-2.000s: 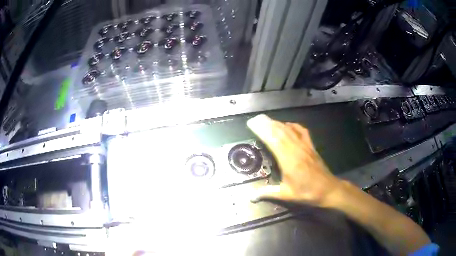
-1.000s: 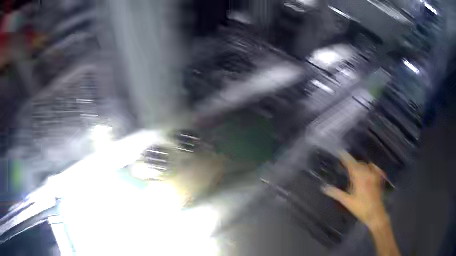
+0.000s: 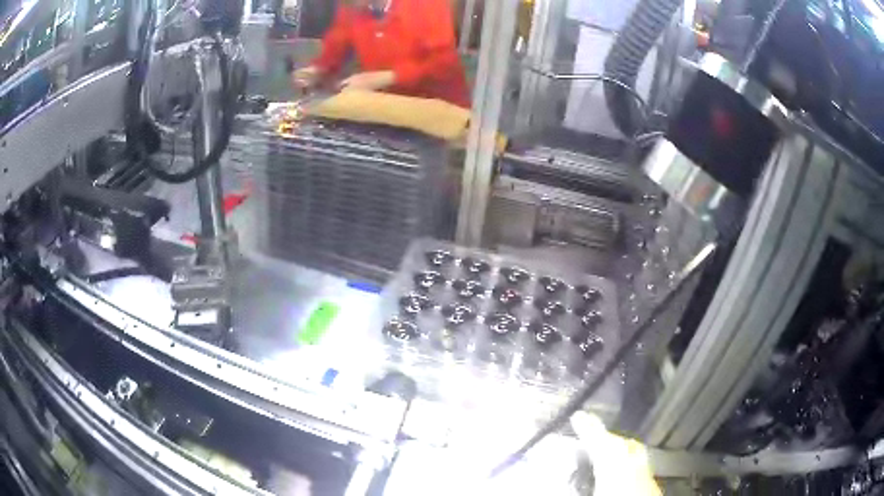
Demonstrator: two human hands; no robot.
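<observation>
One hand, which looks like my right hand (image 3: 625, 465), is at the bottom edge, cut off and partly washed out by glare. A pale fingertip points up and left. Faint dark marks show beside its fingers, but I cannot tell whether it holds anything. My left hand is not in view. A clear tray (image 3: 603, 373) with rows of round dark parts (image 3: 503, 323) lies behind the bright conveyor area. The conveyor surface near the hand is whited out, and no carrier plate can be made out there.
A metal rail (image 3: 208, 363) crosses the lower left. An aluminium post (image 3: 741, 300) stands right of the tray. A dark cable slants in front of the tray. Stacked trays (image 3: 339, 208) stand behind. A person in red (image 3: 412, 44) works at the back with both hands forward.
The view has swung left and up from the belt and the dark plates at right. The disc pair and reaching hand seen earlier are gone from clear view; one hand shows at the bottom.
</observation>
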